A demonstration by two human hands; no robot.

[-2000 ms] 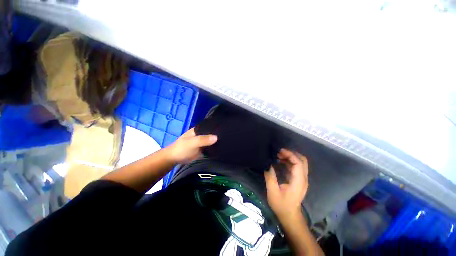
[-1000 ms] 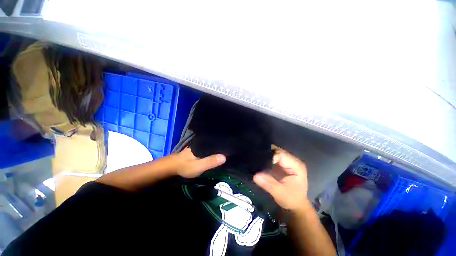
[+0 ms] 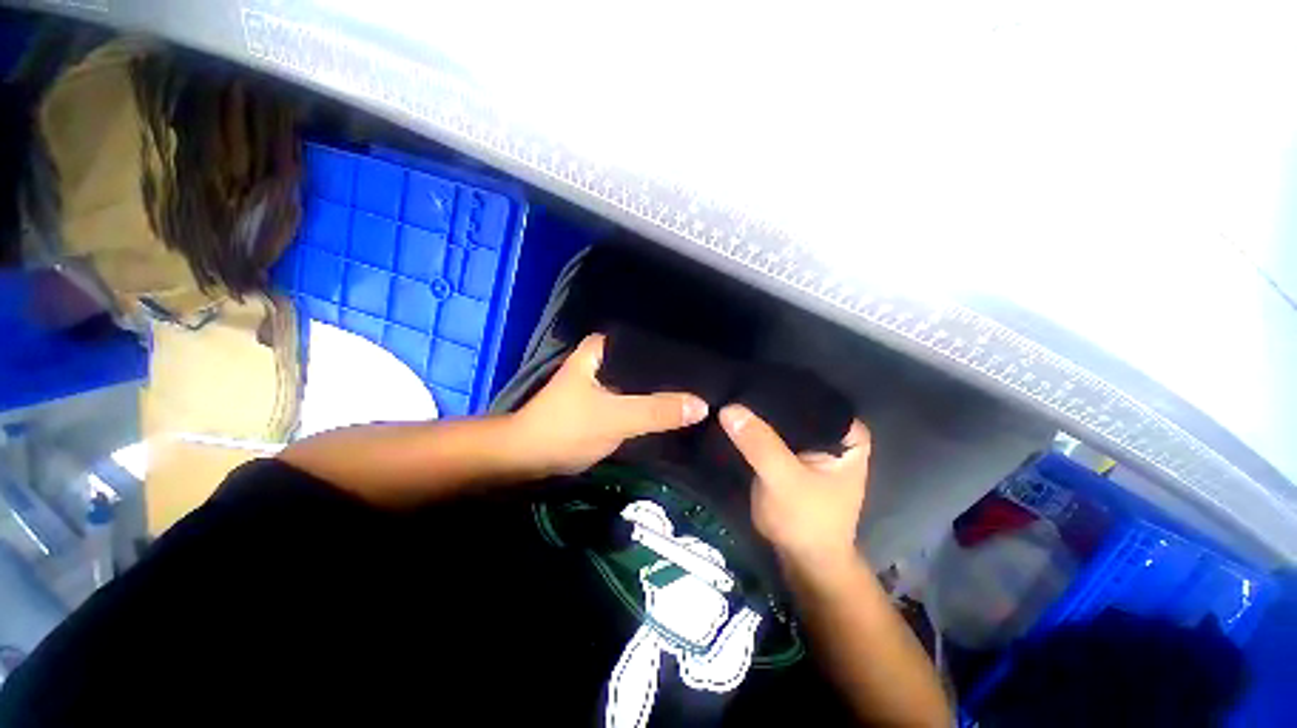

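Note:
A black fabric piece [image 3: 726, 377] is held over the lap, just below the front edge of the white table. My left hand [image 3: 590, 420] grips its left part, with the thumb on top pointing right. My right hand [image 3: 804, 484] grips its right part, with the thumb on top and fingertips at the right edge. The two thumb tips are close together at the middle of the piece. More black material lies behind it under the table edge, and its outline merges with the dark lap.
The white table [image 3: 910, 157] has a printed ruler [image 3: 711, 228] along its front edge. Brown stacked pieces [image 3: 221, 363], a blue crate [image 3: 413, 242] and a white curved sheet [image 3: 356, 381] are at left. A blue crate [image 3: 1173, 576] and a dark clump [image 3: 1124, 676] are at lower right.
My right hand has closed onto the fabric's right part, and both thumbs have come together on top. My left hand has moved slightly up and right. The view has shifted a little.

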